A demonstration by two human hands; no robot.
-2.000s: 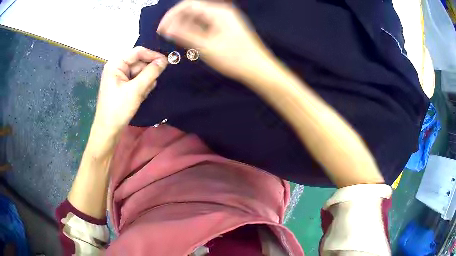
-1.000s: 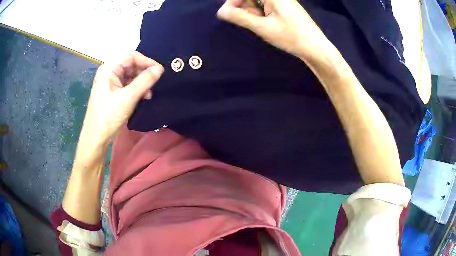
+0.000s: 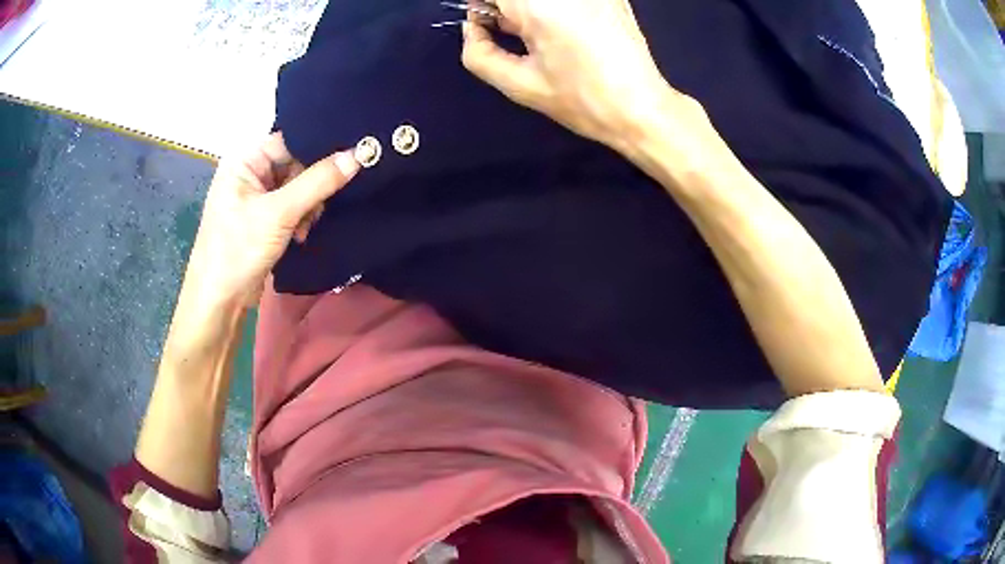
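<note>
The dark navy garment (image 3: 573, 242) lies over the table edge and my lap. Two small round metallic buttons sit side by side near its left edge, a left button (image 3: 369, 151) and a right button (image 3: 406, 139). My left hand (image 3: 259, 209) pinches the garment's left edge, thumb on top beside the left button, other fingers partly hidden. My right hand (image 3: 562, 72) is above the cloth at top centre, fingers curled round thread snips (image 3: 482, 10). A thin bright sliver (image 3: 449, 23), perhaps the needle, points left from its fingertips. No thread can be made out.
The white table (image 3: 132, 55) with small shiny items is at upper left. A pink apron (image 3: 441, 408) covers my lap. More small shiny bits (image 3: 347, 283) show at the garment's lower left edge. A blue plastic bag (image 3: 950, 297) hangs at right.
My left thumb has come onto the cloth edge by the left button. My right hand swept up and right from near the buttons, then shifted slightly left; metal tips now show at its fingers.
</note>
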